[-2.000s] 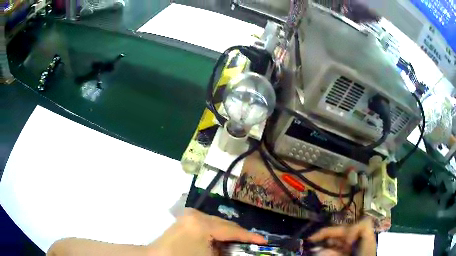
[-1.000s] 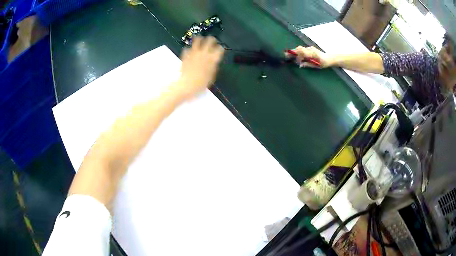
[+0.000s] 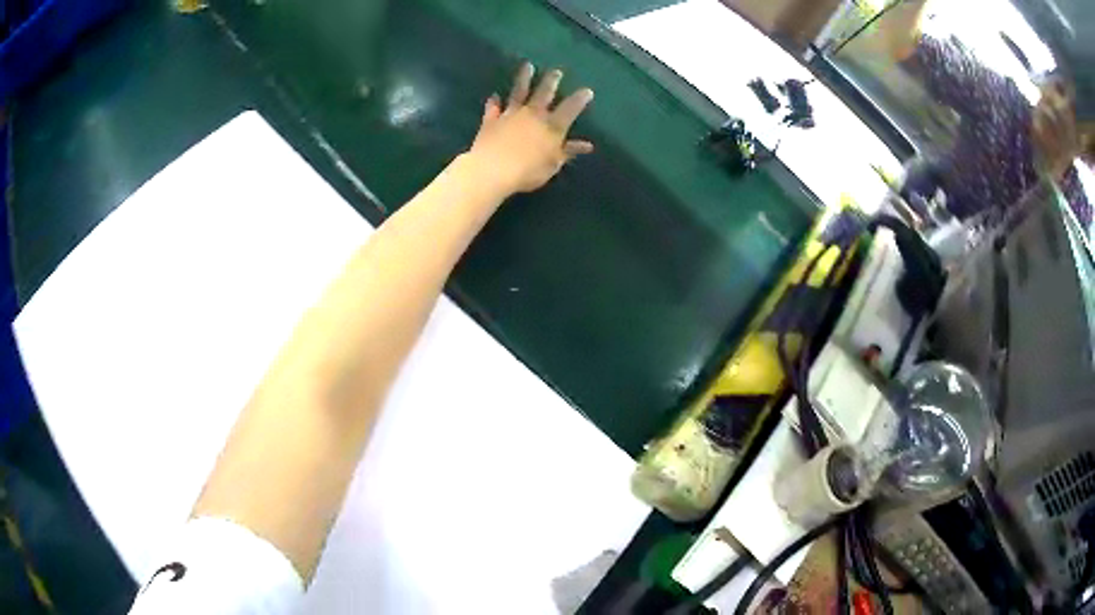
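My left hand [image 3: 525, 138] is stretched forward over the green bench surface [image 3: 600, 264]. Its fingers are spread and nothing is in it. Whether it touches the surface I cannot tell. My left forearm crosses the large white work sheet [image 3: 156, 360]. Small dark power adapter boards [image 3: 735, 144] lie on the green surface at the far right of my hand, close to the far edge. My right hand is out of the picture.
A yellow-and-black striped bar [image 3: 751, 366] borders the green surface at right. Beside it are the glass bulb [image 3: 943, 427], its white holder [image 3: 823, 481], black cables and a grey meter [image 3: 937, 559]. Small black parts [image 3: 787, 102] lie on the far white sheet. A person in patterned clothing [image 3: 979, 120] is at far right.
My left hand has moved right and away from where the boards lay. The boards now lie farther right. The other person's hand with the red tool is no longer over the green surface.
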